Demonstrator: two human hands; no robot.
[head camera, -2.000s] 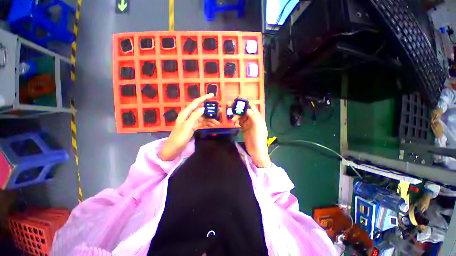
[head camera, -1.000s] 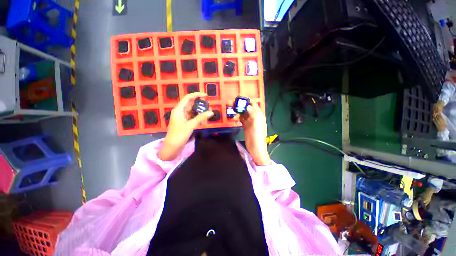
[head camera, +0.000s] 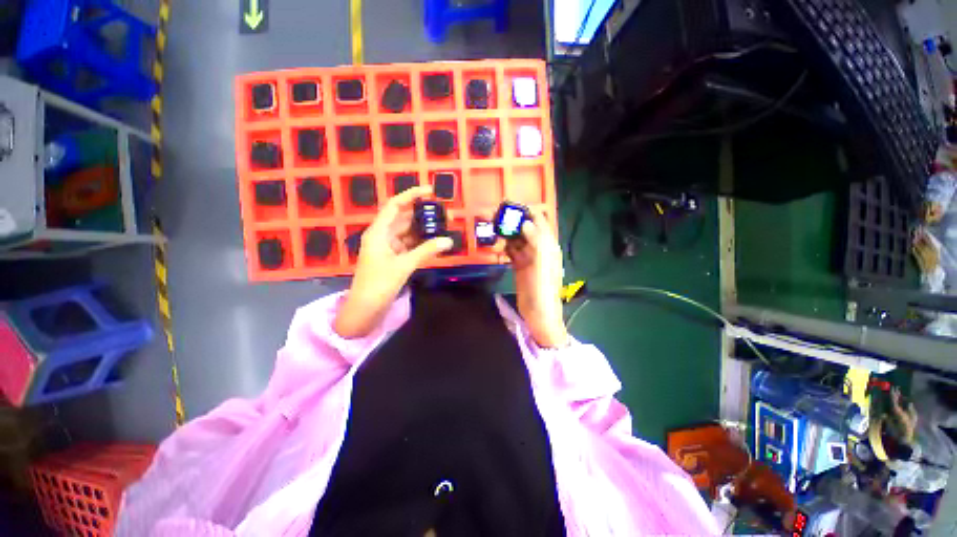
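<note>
A red-orange pocket tray (head camera: 336, 115) lies in front of me, with a small black square unit in most pockets. Two units at its right edge show bright white faces, and two pockets in the third row at right are empty. My left hand (head camera: 390, 252) holds a black unit (head camera: 429, 218) with light marks on its face, between thumb and fingers over the front row. My right hand (head camera: 536, 262) holds another black unit (head camera: 511, 220) with a lit white face, over the tray's front right. A unit with a bright patch sits in a pocket between the hands.
Blue stools (head camera: 79, 330) and a red basket (head camera: 89, 482) stand at left on the grey floor. Black equipment (head camera: 693, 94) is at upper right beside a green surface (head camera: 656, 367). A blue-fronted instrument (head camera: 774, 435) and another person's hand (head camera: 926, 236) are at right.
The unit in my left hand has turned and shifted slightly left since two seconds ago, and its marked face shows again. The unit in my right hand has moved slightly right.
</note>
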